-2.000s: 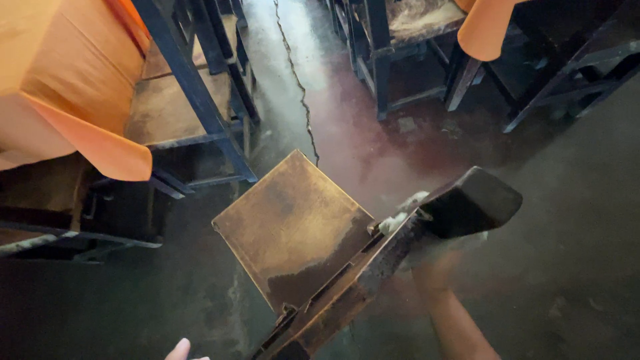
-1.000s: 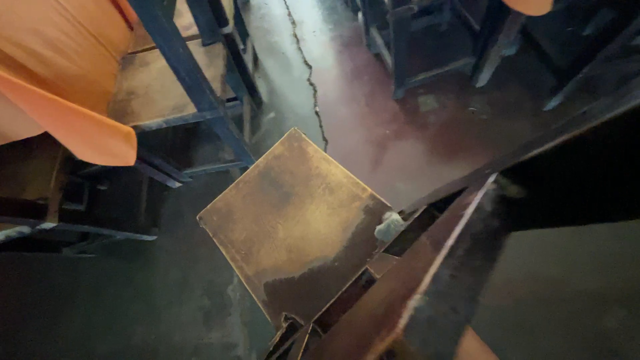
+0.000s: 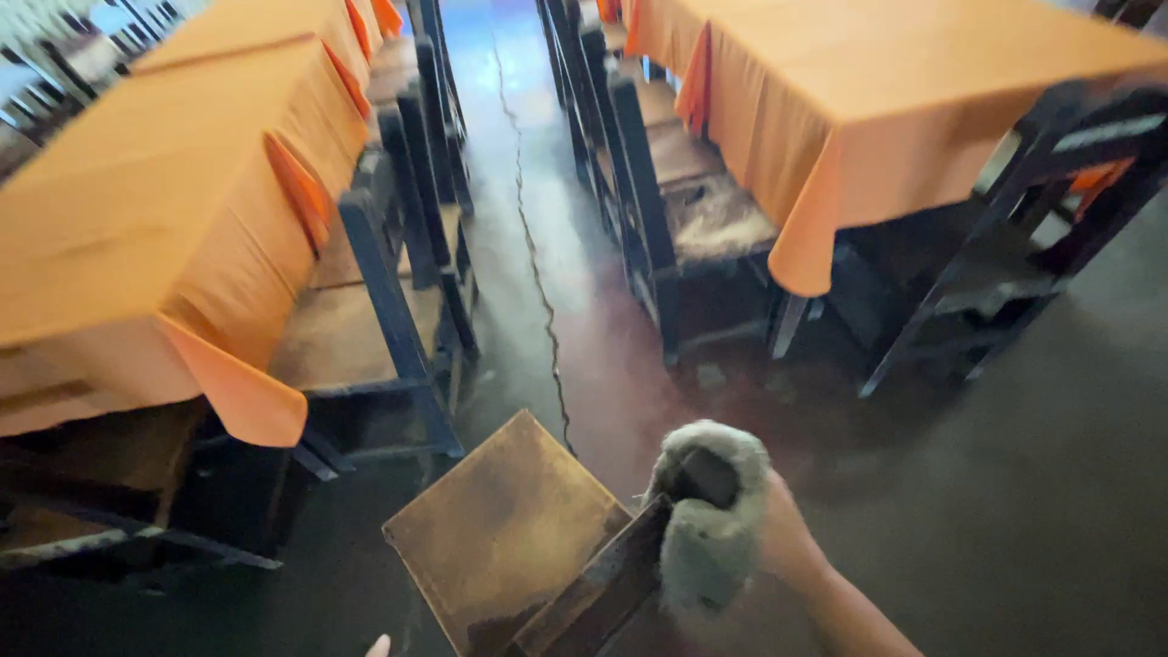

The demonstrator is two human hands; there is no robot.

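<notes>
A wooden chair stands below me, its worn brown seat [image 3: 516,529] turned cornerwise and its dark wooden backrest [image 3: 593,584] rising toward me at the lower right. My right hand [image 3: 785,525] holds a fuzzy grey-white cloth [image 3: 716,547], which is wrapped around the dark end of a backrest post. The cloth hides most of its fingers. Of my left hand [image 3: 379,646], only a fingertip shows at the bottom edge, left of the seat; what it touches is out of view.
Long tables with orange tablecloths stand on the left [image 3: 228,182] and right [image 3: 876,73], lined with dark wooden chairs [image 3: 365,338]. Another chair [image 3: 995,255] is at the right table's near end. A crack [image 3: 547,319] runs along the floor of the aisle between them.
The view has tilted up, showing more of both tables. The cloth, a small pale patch by the backrest one second ago, now shows wrapped around the post end, with my right wrist beside it.
</notes>
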